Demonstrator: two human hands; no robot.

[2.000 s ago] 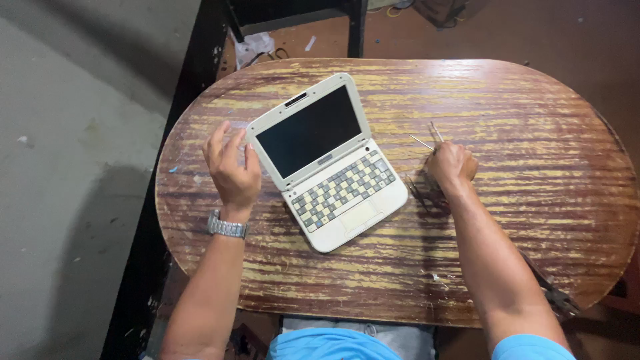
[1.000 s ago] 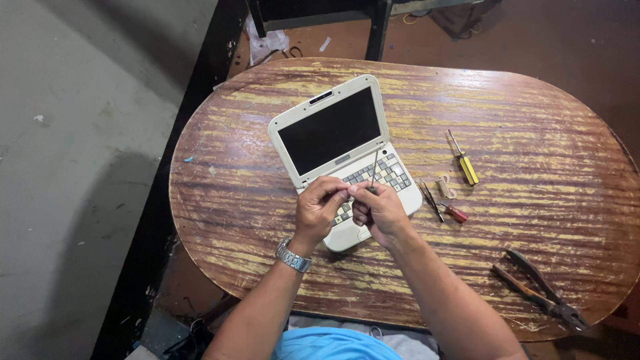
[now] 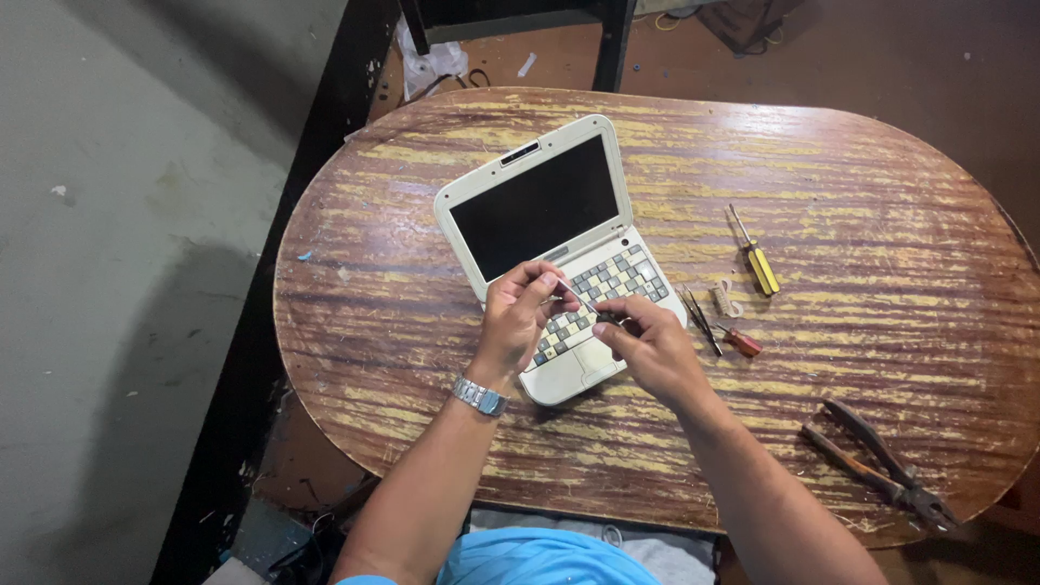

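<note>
A small white laptop (image 3: 561,380) lies unfolded on the worn wooden table, its dark screen (image 3: 536,207) facing up. Over its keyboard (image 3: 617,276), my right hand (image 3: 650,345) grips the dark handle of a thin-shafted tool (image 3: 587,306), which looks like a screwdriver. My left hand (image 3: 524,313), with a metal watch on its wrist, pinches the far end of the shaft between thumb and fingers. Whether a small part is also between those fingertips cannot be told. The hands partly cover the keys and touchpad.
Right of the laptop lie a yellow-handled screwdriver (image 3: 760,266), black tweezers (image 3: 704,322), a beige coiled item (image 3: 723,299) and a short red-handled screwdriver (image 3: 743,342). Rusty pliers (image 3: 886,467) rest near the table's lower right edge. A dark chair frame (image 3: 520,26) stands beyond the far edge.
Two seconds ago my left hand was open beside the screen and my right hand was at the tools. Both have come together over the keyboard, and the thin tool now slants between them.
</note>
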